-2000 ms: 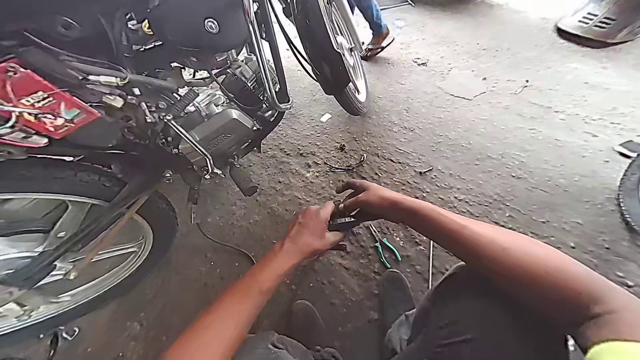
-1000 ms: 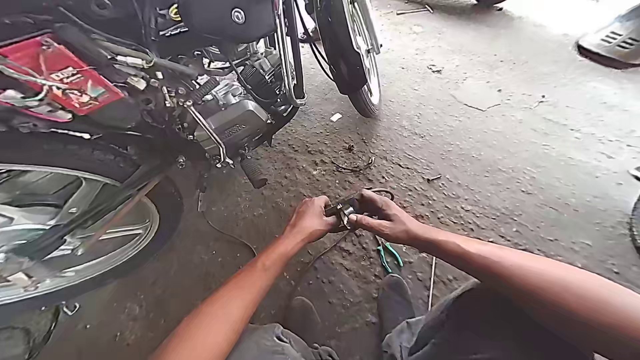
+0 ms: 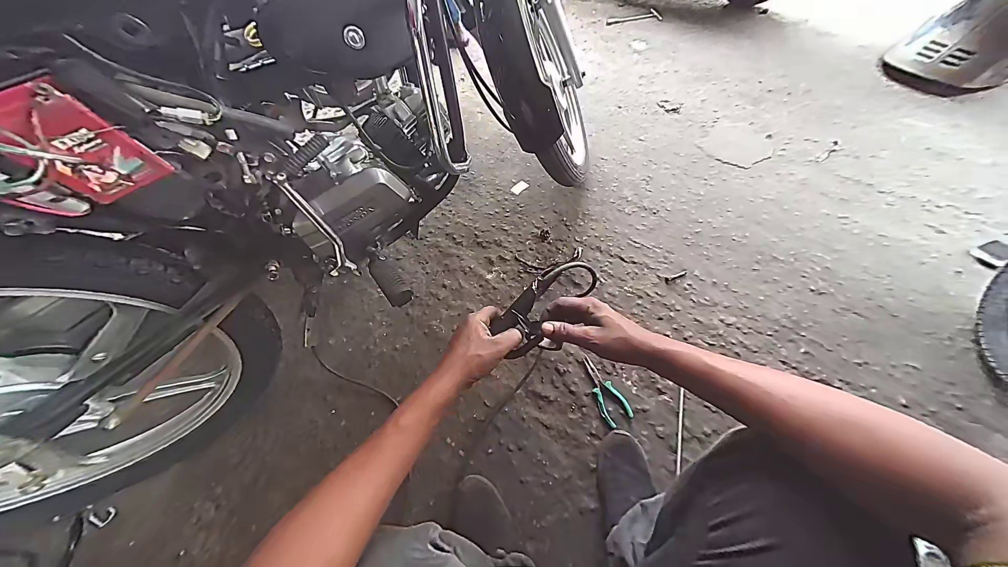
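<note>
My left hand [image 3: 480, 345] grips a dark part with a cable [image 3: 516, 315], whose exact kind I cannot tell. My right hand [image 3: 589, 327] pinches the near right side of the same part, its thumb against it. A thick black cable loop [image 3: 584, 272] rises from the part and curves above my right hand. A thinner wire [image 3: 512, 394] hangs below it. Pliers with green handles [image 3: 606, 394] lie on the ground just below my right hand, and a thin metal rod [image 3: 680, 433] lies to their right.
A motorcycle [image 3: 362, 205] stands at the left, its rear wheel [image 3: 197, 386] close to my left arm and its foot peg [image 3: 390, 281] near my left hand. A red panel with loose wires [image 3: 87, 146] is on its side. A hammer-like tool [image 3: 634, 17] lies far off; a tyre [image 3: 994, 327] is at the right edge.
Both hands have stayed together on the dark part and shifted its angle. The cable loop now stands up above my right hand, more plainly in sight than before.
</note>
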